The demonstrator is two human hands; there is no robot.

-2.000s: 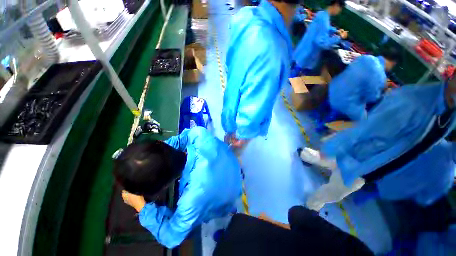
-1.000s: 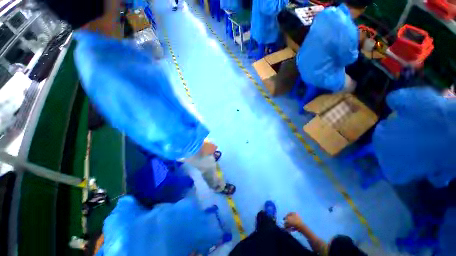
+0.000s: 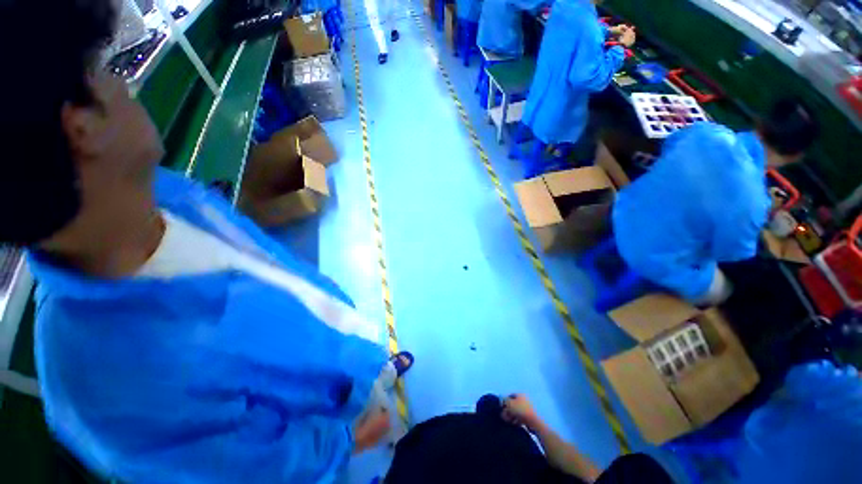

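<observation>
My right hand (image 3: 518,412) shows small at the bottom centre, its bare forearm reaching down to a dark sleeve. It hangs over the blue floor (image 3: 444,321) beside my dark clothing (image 3: 463,452). The fingers are too small and blurred to tell if they are closed, and I see no object in them. My left hand is not in the picture. A person in a blue smock (image 3: 198,350) stands very close at the left, one hand hanging low.
Yellow-and-black lane tape (image 3: 373,203) edges the walkway on both sides. Open cardboard boxes stand at the left (image 3: 312,194) and right (image 3: 699,402), the right one holding white divided packs. Workers in blue (image 3: 685,203) sit along the right bench. A green bench (image 3: 227,123) runs along the left.
The view has swung from the left bench to the walkway. The person in blue at the left now appears much nearer. My right hand now shows at the bottom, slightly left of where it was.
</observation>
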